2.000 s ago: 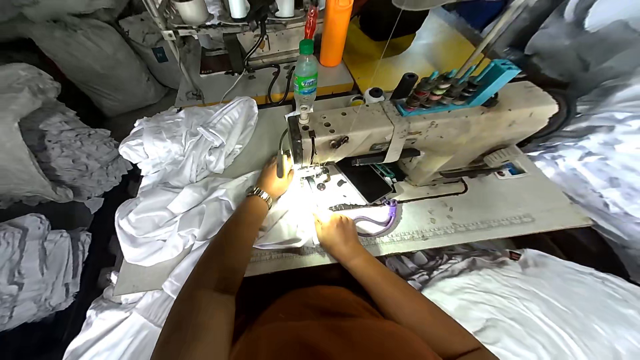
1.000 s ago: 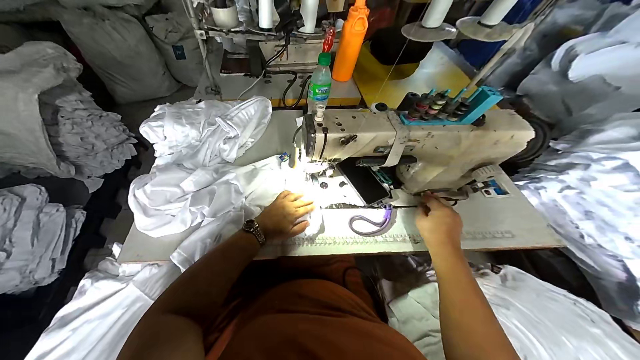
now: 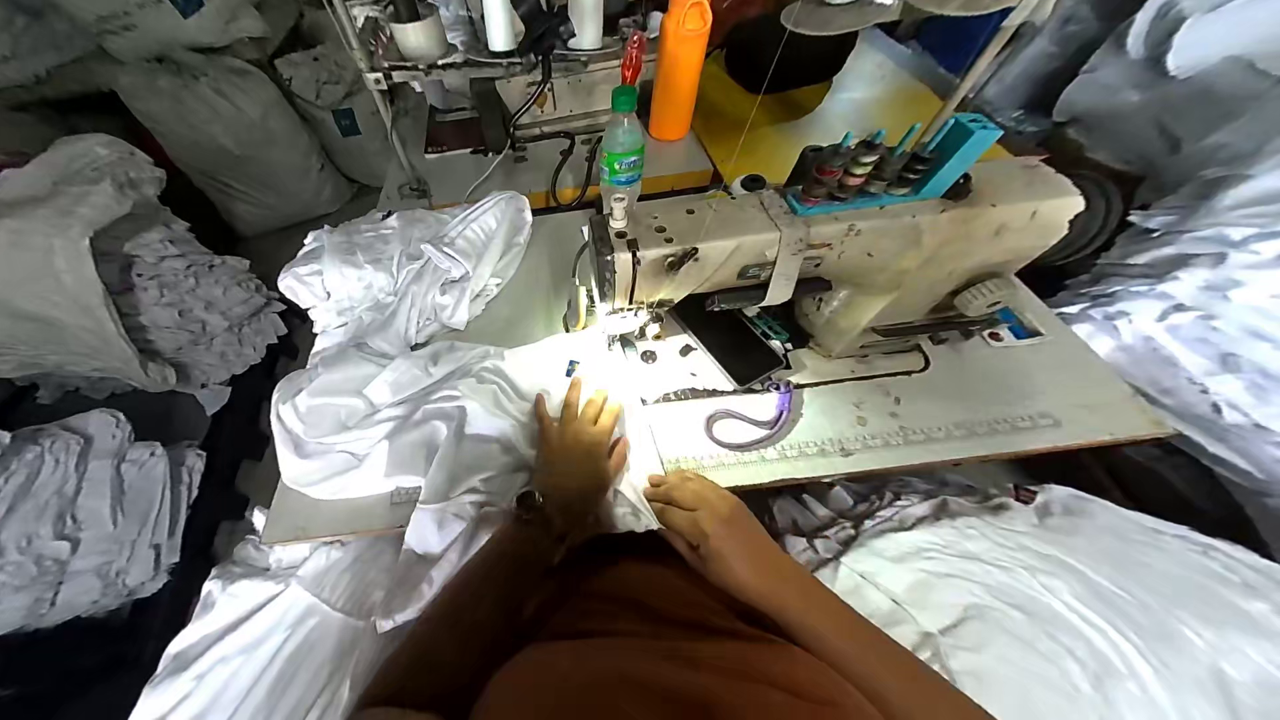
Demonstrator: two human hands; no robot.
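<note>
White fabric [image 3: 450,400] lies on the sewing table [image 3: 960,430], left of and in front of the needle area of an industrial sewing machine [image 3: 720,240]. Spread on the fabric, with its fingers pointing at the lit needle area, is my left hand [image 3: 578,450]; a wristwatch is on that wrist. My right hand [image 3: 705,515] rests at the table's front edge, by the fabric's right edge; whether its fingers pinch the cloth cannot be told. A small dark blue label [image 3: 572,368] shows on the fabric just beyond my left fingertips.
A smartphone [image 3: 735,345] lies under the machine arm, beside a purple cord loop [image 3: 750,430]. A plastic bottle [image 3: 622,160] and an orange bottle [image 3: 680,70] stand behind. The machine carries a turquoise bobbin rack [image 3: 900,180]. White fabric piles [image 3: 1060,590] flank the table.
My right hand has left the area below the machine arm and moved left to the table's front edge by the fabric. My left hand remains on the fabric, its fingers now pointing toward the needle area.
</note>
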